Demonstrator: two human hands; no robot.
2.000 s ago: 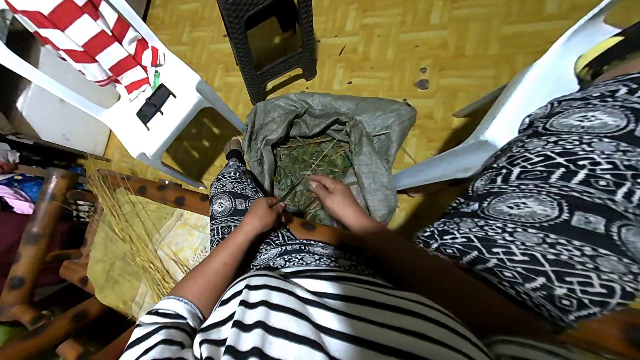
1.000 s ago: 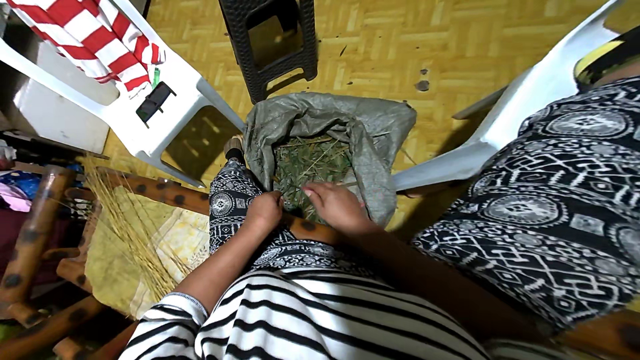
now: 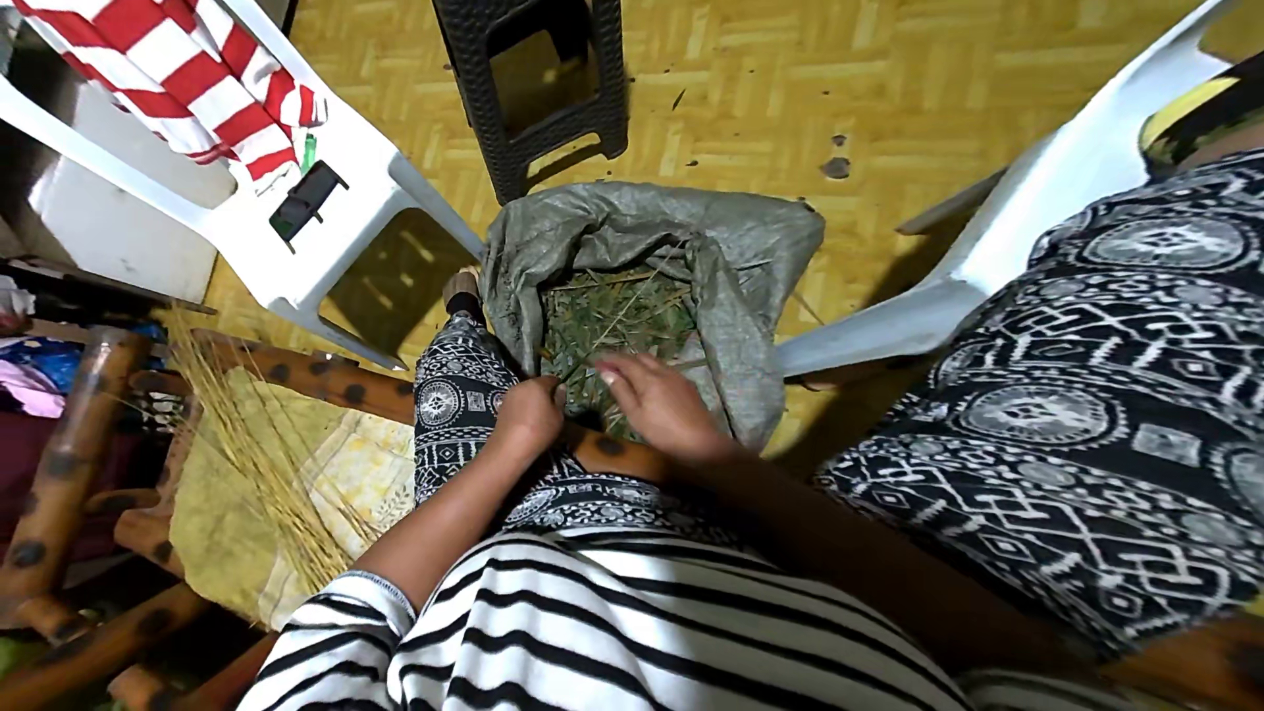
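A grey woven plastic sack stands on the floor with its mouth rolled back, and cut green plant scraps lie inside it. At the near left edge of the sack's mouth, my left hand is closed in a fist, with a bit of thin plant stalk seeming to show by its thumb. My right hand is just to the right, over the near part of the mouth, slightly blurred, fingers loosely together; whether it holds anything is not visible. A bundle of long dry yellow stalks lies on a cloth to the left.
A white plastic chair at upper left bears a red-and-white striped cloth and a black phone holder. Beyond the sack is a dark plastic stool. Another white chair stands at right. A wooden armrest is at left.
My hands were closer together over the sack's near edge two seconds ago; my right hand has since shifted a little away from my left.
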